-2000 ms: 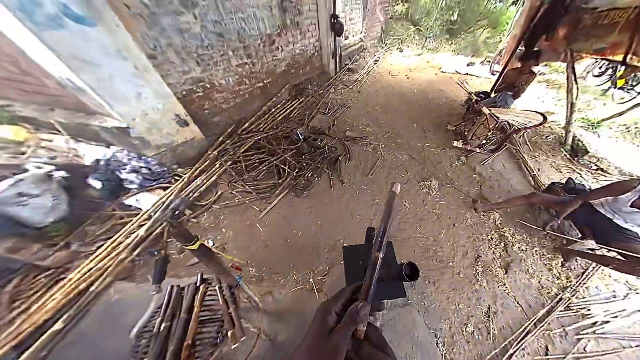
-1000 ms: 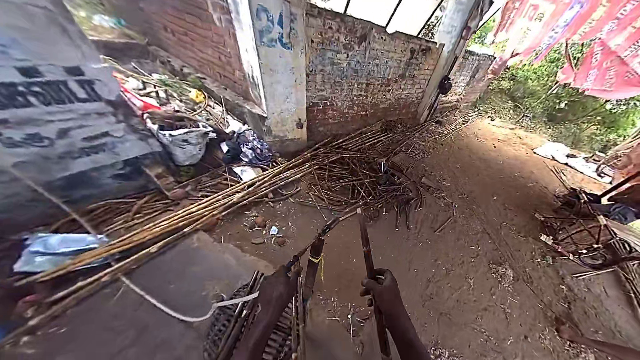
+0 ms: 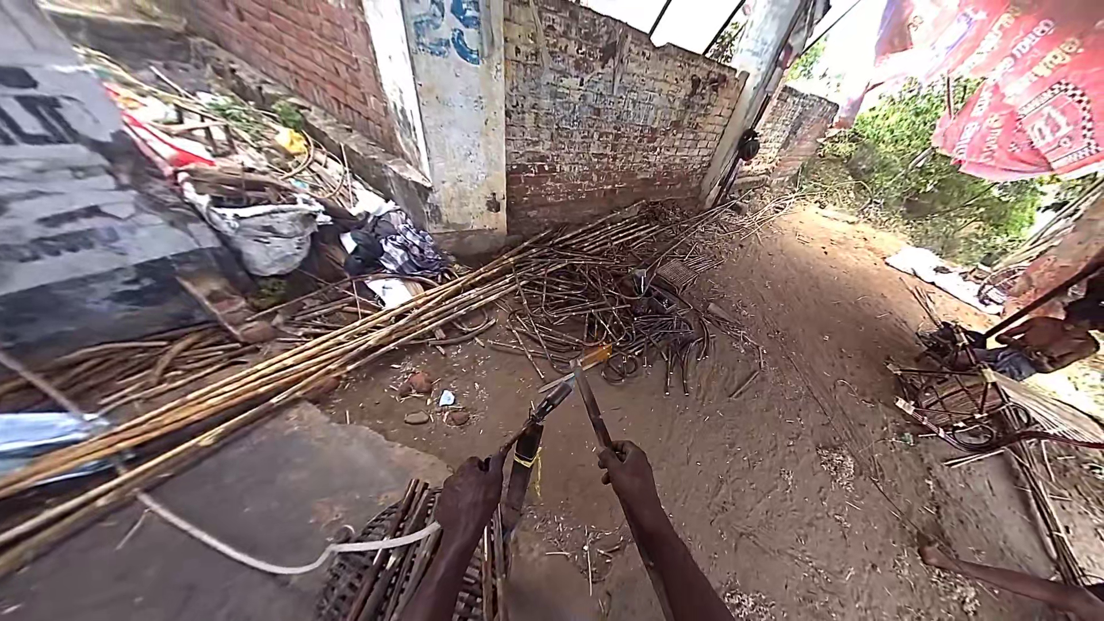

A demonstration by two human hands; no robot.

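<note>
My left hand (image 3: 470, 498) is closed around the handle of what looks like a gas torch (image 3: 552, 398), with a pale hose (image 3: 285, 567) running to it. An orange flame (image 3: 595, 355) shows beyond the nozzle, by the upper end of a brown cane stick (image 3: 592, 405). My right hand (image 3: 628, 473) grips that stick lower down; its lower part runs behind my forearm. Between the hands, nearer the left one, stands a dark post (image 3: 521, 470) with a yellow tie. Cut sticks (image 3: 388, 552) lie on a woven surface beneath my left arm.
Long canes (image 3: 345, 362) stretch diagonally across the left. Beyond my hands lies a heap of bent canes (image 3: 595, 302) near a brick wall (image 3: 612, 112). Sacks and cloth (image 3: 267, 233) are at the left. At the lower right another person's arm (image 3: 1009, 585) reaches in, beside cane frames (image 3: 957, 397).
Two seconds ago a stick was held upright at the bottom centre; one second ago my hands were apart by the post. The view has swung left. The flame shows only now.
</note>
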